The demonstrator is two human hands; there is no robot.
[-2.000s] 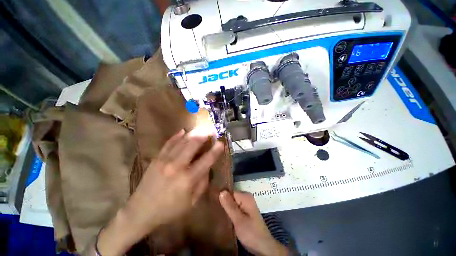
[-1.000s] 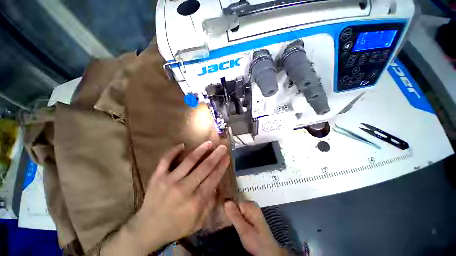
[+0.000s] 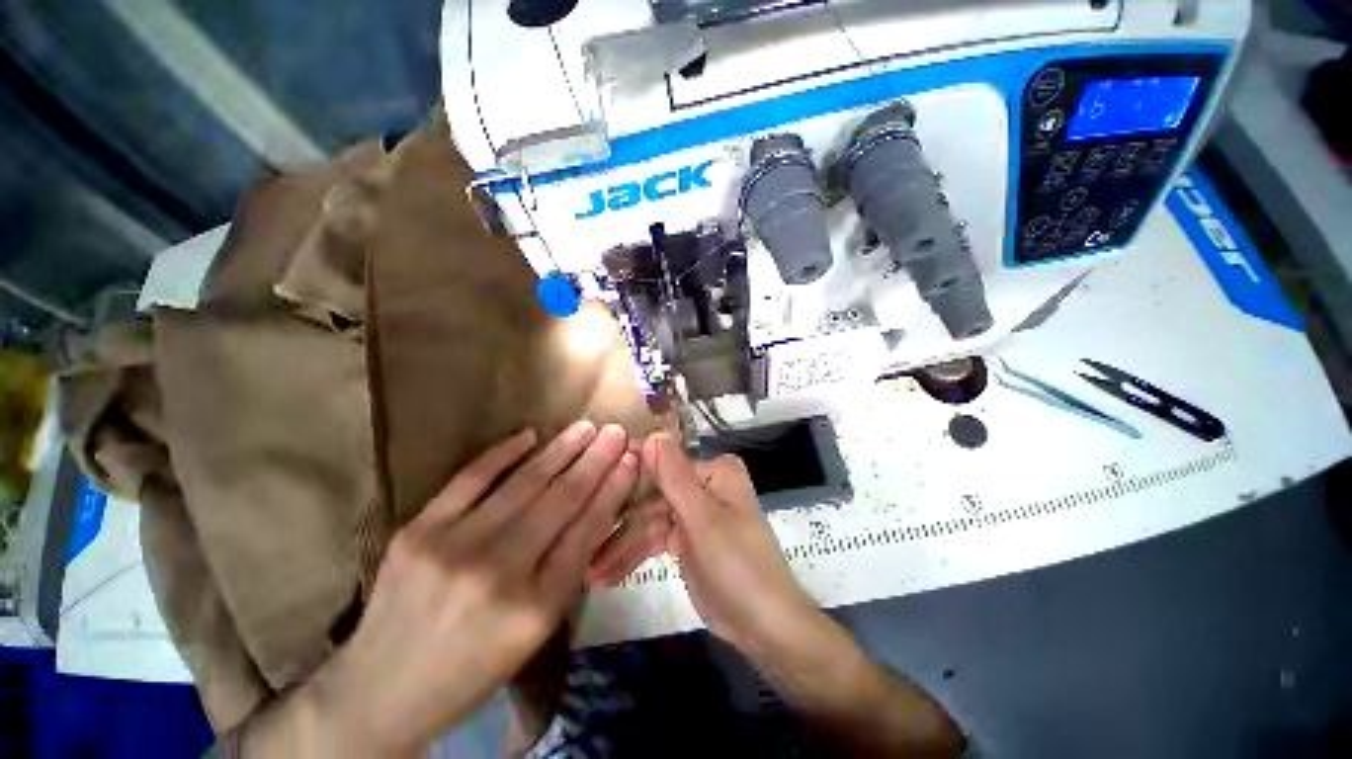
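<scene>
The brown garment [image 3: 445, 341] lies on the left of the table, with its right edge at the lit needle area [image 3: 653, 363] of the white overlock machine [image 3: 905, 89]. My left hand [image 3: 504, 556] lies flat on the cloth just in front of the needle area, fingers close together. My right hand [image 3: 712, 541] is beside it at the cloth's near right corner, thumb on top and fingers curled under, pinching the edge. The cloth under my left palm is hidden.
The dark scrap opening [image 3: 793, 463] is right of the needle area. Tweezers [image 3: 1068, 398] and black snips [image 3: 1154, 400] lie on the table right. A ruler scale [image 3: 971, 509] runs along the front edge. The lit control panel [image 3: 1112, 148] is at upper right. A striped curtain hangs behind.
The garment's near edge has moved up towards the needle, uncovering the table front. My right hand has moved up and left, next to my left fingers. My left hand has stayed flat on the cloth.
</scene>
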